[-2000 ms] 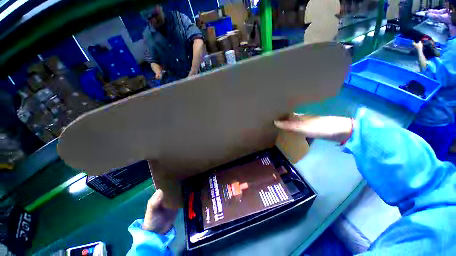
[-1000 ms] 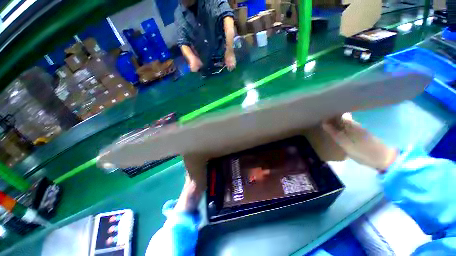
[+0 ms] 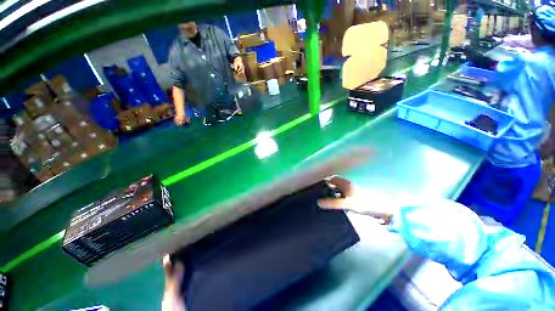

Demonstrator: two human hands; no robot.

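The black retail box (image 3: 261,249) is blurred in front of me, a broad dark face towards me. The tan tuck flap (image 3: 243,209) shows as a long, thin, slanted strip along its far side. The contents are hidden, and I cannot tell how far the lid is folded. My left hand (image 3: 173,284) holds the box's left end, partly cut off by the bottom edge. My right hand (image 3: 347,200) holds the upper right corner, fingers over the edge.
A closed printed carton (image 3: 122,218) lies on the green conveyor (image 3: 243,158) at left. An open box (image 3: 376,96) stands farther back. A light-blue tote (image 3: 450,118) with dark parts is at right. One person (image 3: 204,73) stands across the line, another (image 3: 517,103) at right.
The box's dark face has come into view and its contents and manual are now hidden. The tan flap has swung lower. Both hands stay at the box ends. The view has shifted; the scale is nearly out of frame.
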